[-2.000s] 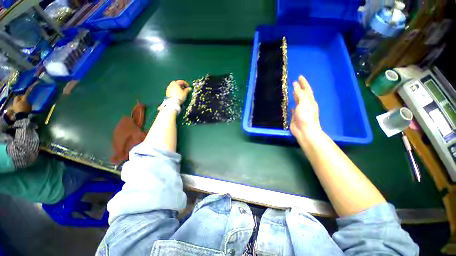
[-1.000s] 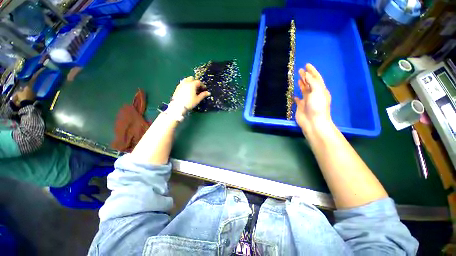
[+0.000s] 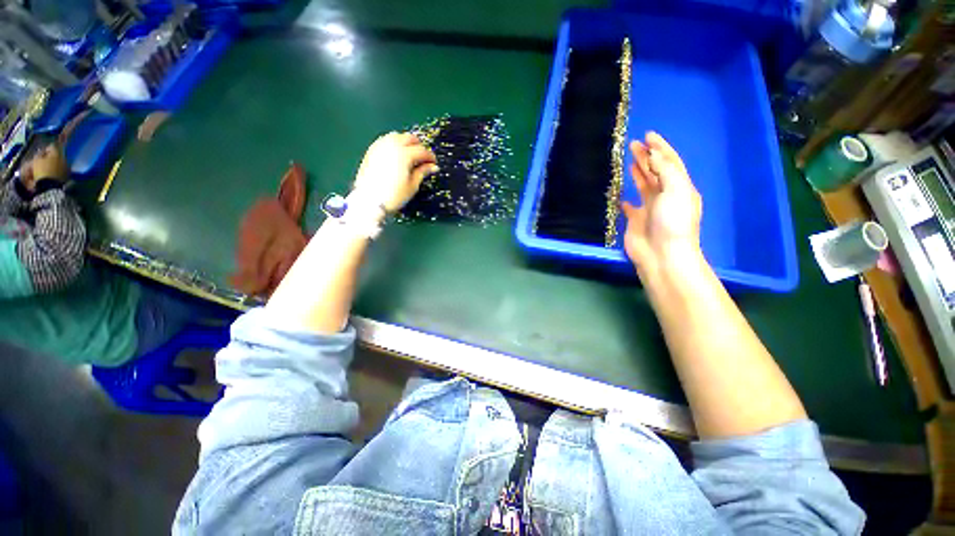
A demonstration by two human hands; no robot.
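Note:
A flat loose pile of short black leads (image 3: 466,173) with gold and whitish tips lies on the dark-green bench mat. My left hand (image 3: 395,173) is at the pile's left edge, fingers bent over the gold tips; whether it pinches any leads cannot be seen. A packed row of black leads (image 3: 579,147) with a gold edge lies along the left side of the blue tray (image 3: 712,136). My right hand (image 3: 662,209) is over the tray, just right of the gold edge, thumb apart from the fingers, with nothing seen in it.
Red-brown fabric (image 3: 270,239) lies left of my left forearm. A scale (image 3: 922,225), a green roll (image 3: 838,162), a whitish roll (image 3: 857,247) and a pen (image 3: 872,330) are at the right. Another person's checkered sleeve (image 3: 52,243) shows at far left, near blue trays.
My left hand has moved from beside the pile onto its left edge. My right hand stays by the packed row, slightly turned. The view has shifted a little.

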